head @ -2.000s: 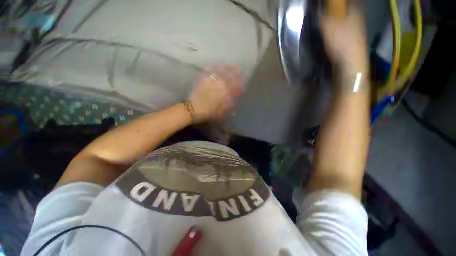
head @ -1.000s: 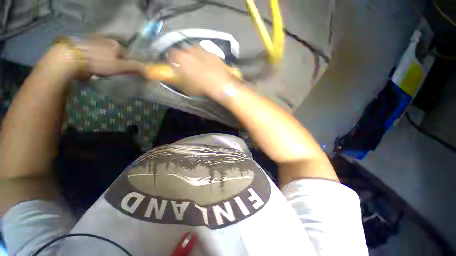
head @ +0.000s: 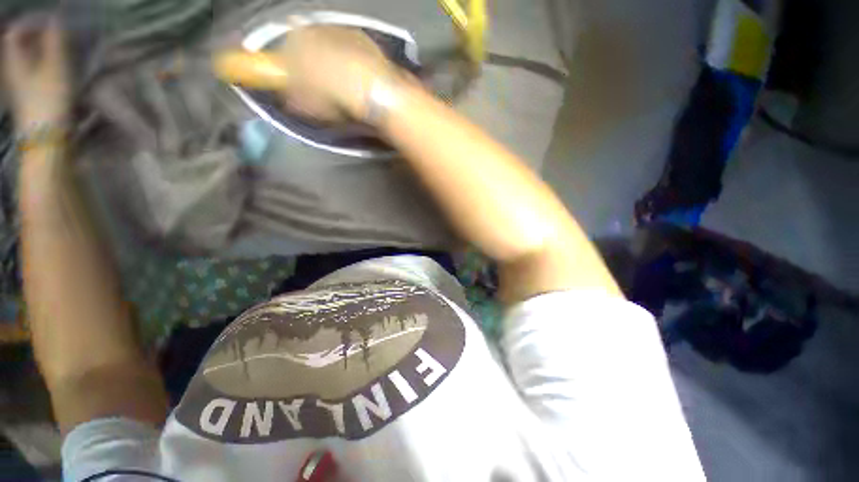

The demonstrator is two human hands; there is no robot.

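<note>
A grey-beige garment [head: 311, 205] lies on the ironing table, wrinkled and bunched at the left and flatter under the iron. My right hand [head: 330, 71] is closed on the orange-tan handle of the silver-edged iron [head: 325, 149], which sits on the cloth at the upper middle. The iron's pointed end is partly hidden. A small pale blue tag [head: 253, 138] shows on the cloth just left of the iron. My left hand [head: 36, 71] is at the upper left edge over bunched cloth; it is blurred, and its grip cannot be made out.
A yellow hose [head: 473, 28] rises behind the iron to the top edge. The blue-grey table cover [head: 603, 122] shows to the right. A blue, yellow and white bundle [head: 721, 113] hangs at the right, with dark cloth [head: 735, 301] below it. Green patterned floor [head: 212, 282] shows below the table.
The iron in my right hand has moved from the right to the upper middle, then slightly up and left. My left hand has moved to the far left, and the cloth there is more bunched.
</note>
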